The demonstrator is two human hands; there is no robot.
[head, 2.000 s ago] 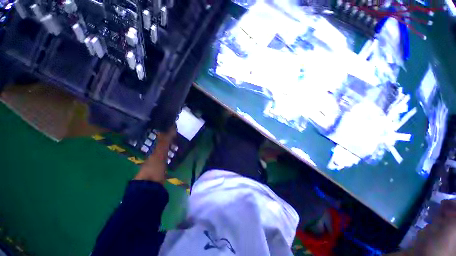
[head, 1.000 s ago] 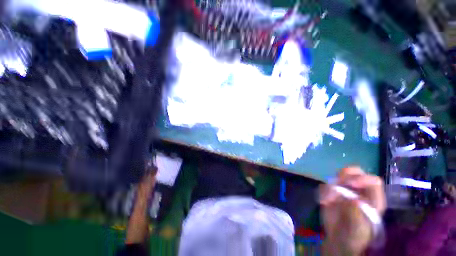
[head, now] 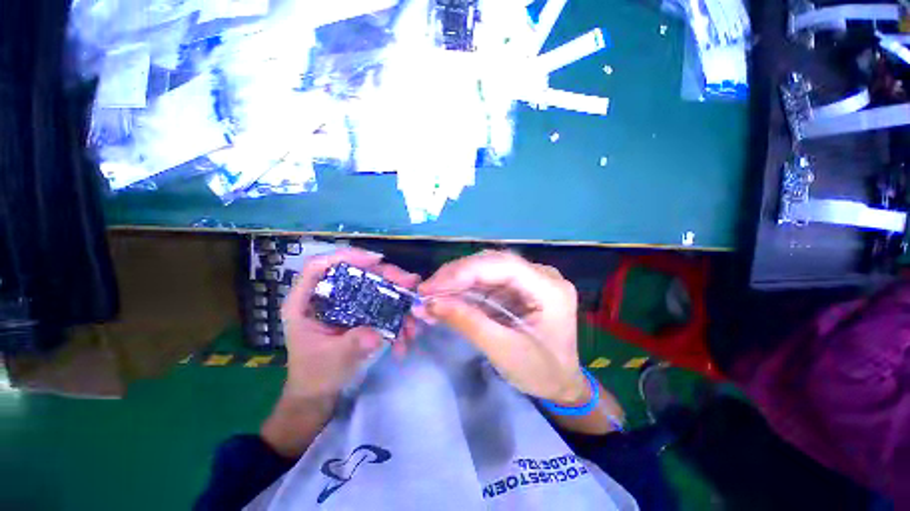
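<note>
My left hand point(head: 334, 354) holds a dark circuit board point(head: 364, 299) dotted with silver and white parts, over my lap. My right hand point(head: 519, 319) is at the board's right end, thumb and forefinger pinched on a thin pale strip, seemingly a flat ribbon cable point(head: 489, 304), seen nearly edge-on. The strip's tip is at the board's edge; whether it sits in a connector cannot be told. An overexposed heap of white cables and clear bags point(head: 299, 90) lies on the green bench top point(head: 649, 190), with strips fanned out at its right.
A black tray point(head: 768, 240) at right holds boards with white cables. A dark bin point(head: 50, 180) stands at left. The bench edge runs just beyond my hands. A red stool point(head: 609, 309) and a keypad-like object point(head: 261, 299) are below. A person's purple sleeve point(head: 838, 389) is at right.
The view has turned and moved closer to the bench. My left hand, earlier low at left, now holds the board. My right hand, earlier raised at right with a white strip, has come to the board.
</note>
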